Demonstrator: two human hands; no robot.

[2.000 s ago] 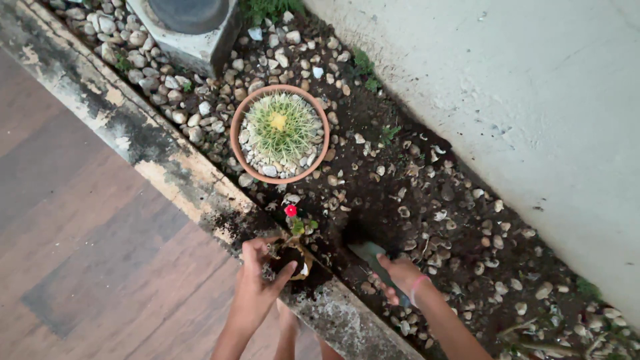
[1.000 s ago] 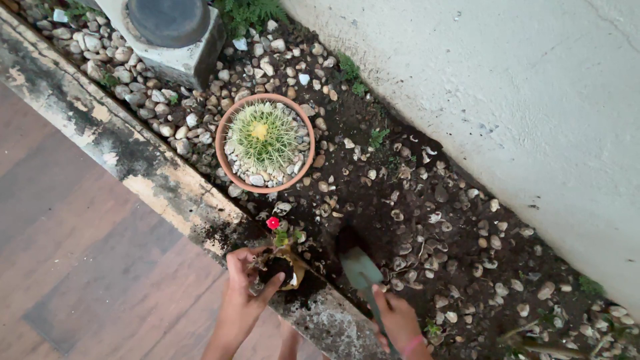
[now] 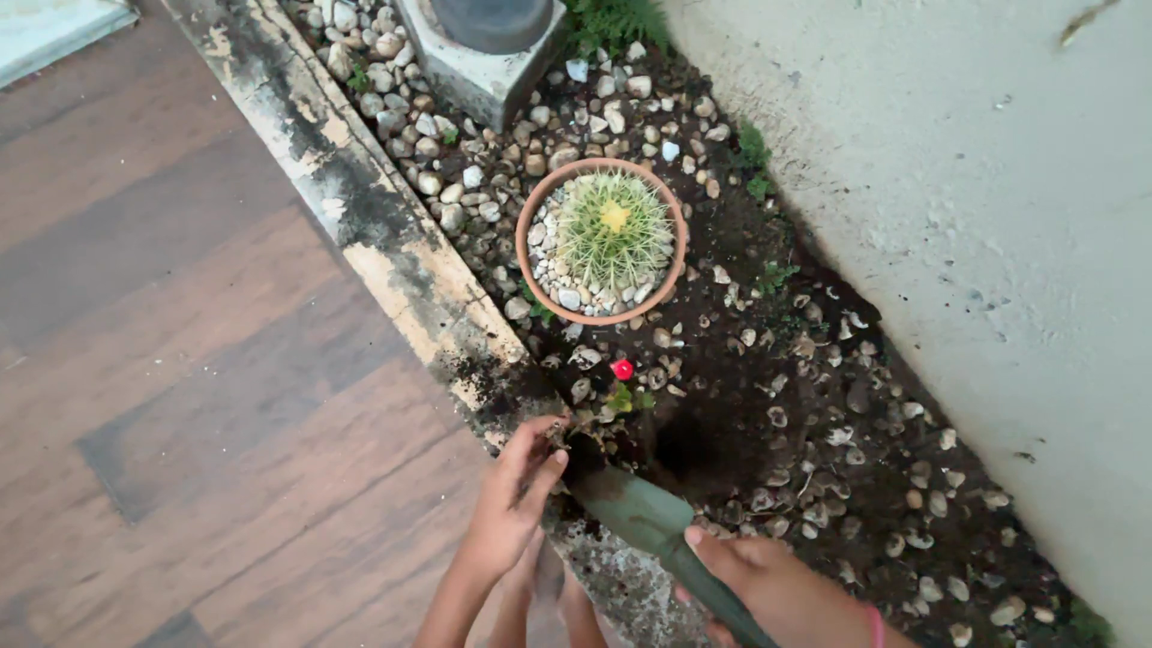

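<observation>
My right hand [image 3: 765, 585] is closed around the handle of a green garden trowel [image 3: 634, 511]. The trowel's blade points up and left, its tip at dark soil beside my left hand [image 3: 522, 490]. My left hand is at the inner edge of the ledge, thumb and fingers curled around the base of a small plant with a red flower [image 3: 622, 369] and green leaves; what exactly the fingers grip is partly hidden. A dark hole [image 3: 697, 445] in the soil lies right of the plant. Above stands a round cactus [image 3: 616, 229] in a terracotta pot [image 3: 681, 261] topped with pebbles.
A weathered concrete ledge [image 3: 396, 270] runs diagonally between the wood-look floor [image 3: 207, 360] and the bed of soil and shells. A pale wall [image 3: 972, 225] borders the right side. A concrete block [image 3: 477, 81] and a fern [image 3: 616, 22] are at the top. Bare feet or legs show below my left hand.
The trowel has moved left from the soil hole to the plant's base by my left hand. My left hand stays by the plant on the ledge.
</observation>
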